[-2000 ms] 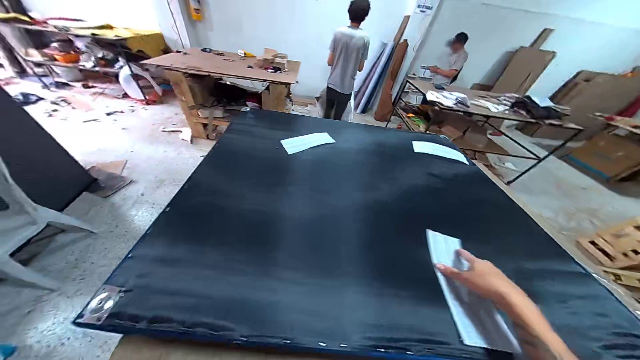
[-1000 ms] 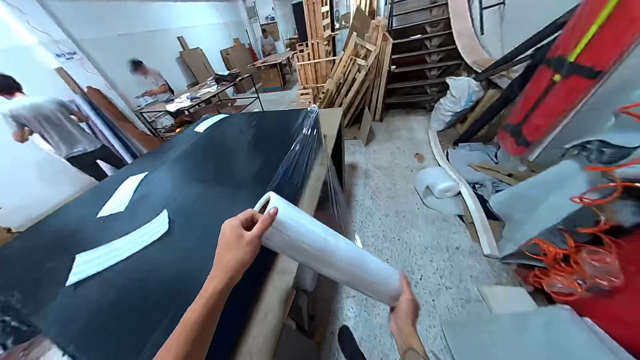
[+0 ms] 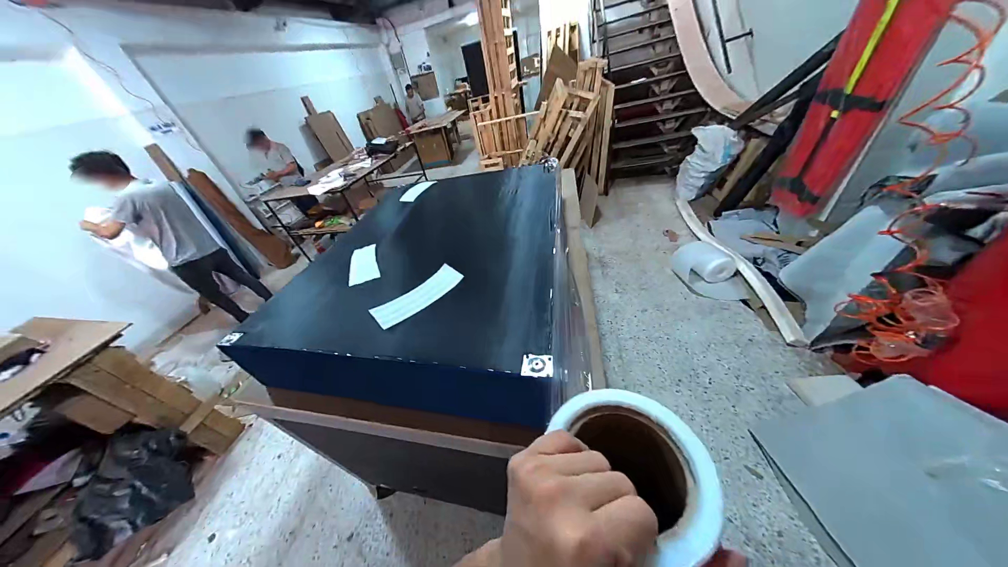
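A roll of clear stretch film (image 3: 701, 465) is close to me at the bottom, its cardboard core facing up. My left hand (image 3: 579, 504) grips the near end of it, fingers curled over the rim at the core. Of my right hand (image 3: 726, 558) only a bit of fingers shows at the bottom edge, beside the roll; its grip is hidden. Beyond them lies a large panel with a black top (image 3: 488, 228) and blue side, film stretched along its right edge. White strips (image 3: 417, 296) lie on top, and a printed white patch (image 3: 537, 365) marks the near corner.
The panel rests on a worktable (image 3: 394, 441). Cardboard and a black plastic bag (image 3: 134, 480) are at left. A person (image 3: 169, 220) stands by the left wall; others are farther back. Grey sheets (image 3: 906, 457), orange hose (image 3: 906, 315) and a film-like roll (image 3: 703, 262) lie at right.
Two seconds ago one hand was on a white strip on the panel; a second ago both hands held the roll. The roll is now nearer the camera, end up. The view has swung strongly.
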